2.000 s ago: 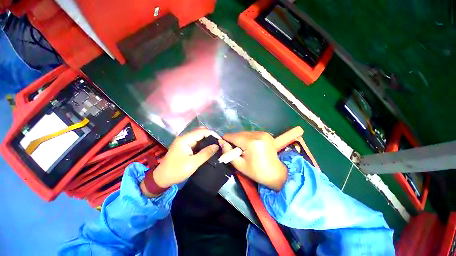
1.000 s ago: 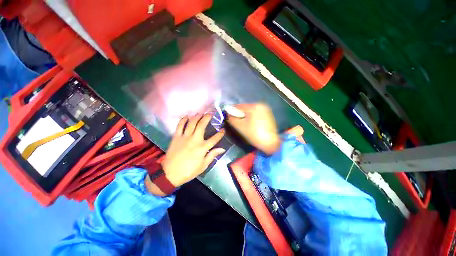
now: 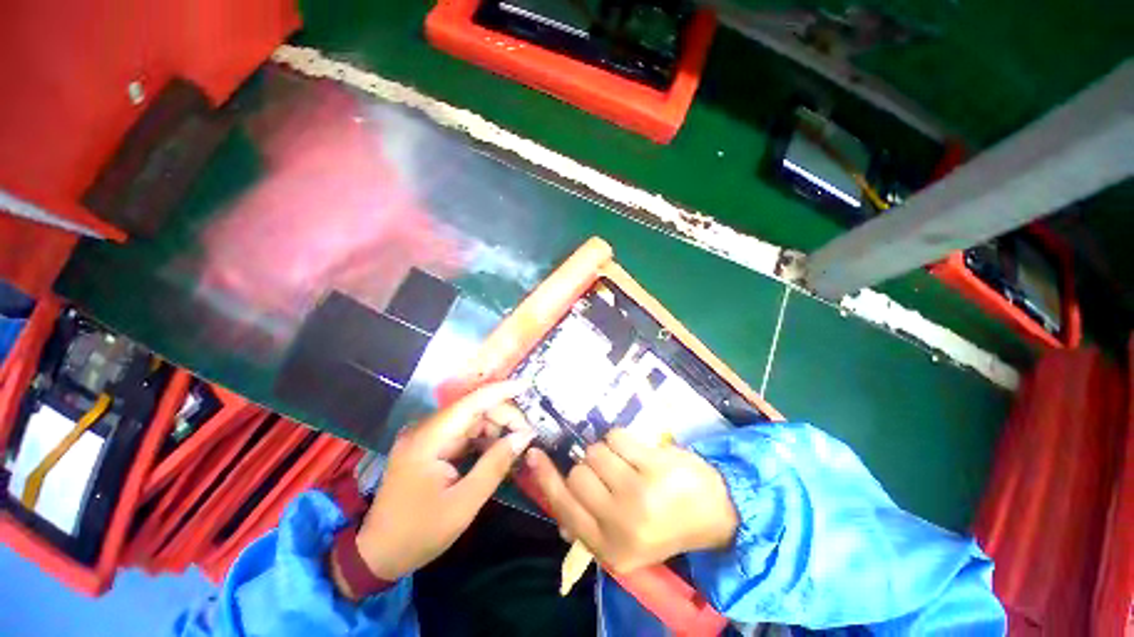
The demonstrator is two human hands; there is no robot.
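An open tablet (image 3: 631, 365) with silvery shields and dark parts lies in a red frame (image 3: 553, 294) in front of me. My left hand (image 3: 429, 488) is at the tablet's near left edge, thumb and fingertips close together; whether they pinch something cannot be told. My right hand (image 3: 647, 500) rests over the near side of the tablet, fingers curled around a pale pointed tool (image 3: 576, 566) whose end sticks out below the hand. Black adhesive pieces (image 3: 351, 355) lie on the bench left of the frame.
A glossy pinkish patch (image 3: 326, 205) is on the green bench. A dark block (image 3: 156, 159) sits at the left. Red frames with tablets (image 3: 572, 77) are beyond the chipped white edge. A grey post (image 3: 982, 187) crosses the right. Red frames are stacked (image 3: 230, 492) at left and right.
The view has shifted right. The hands moved from the black pieces on the bench to the tablet. The tablet's frame now lies in front, and several black pieces are uncovered.
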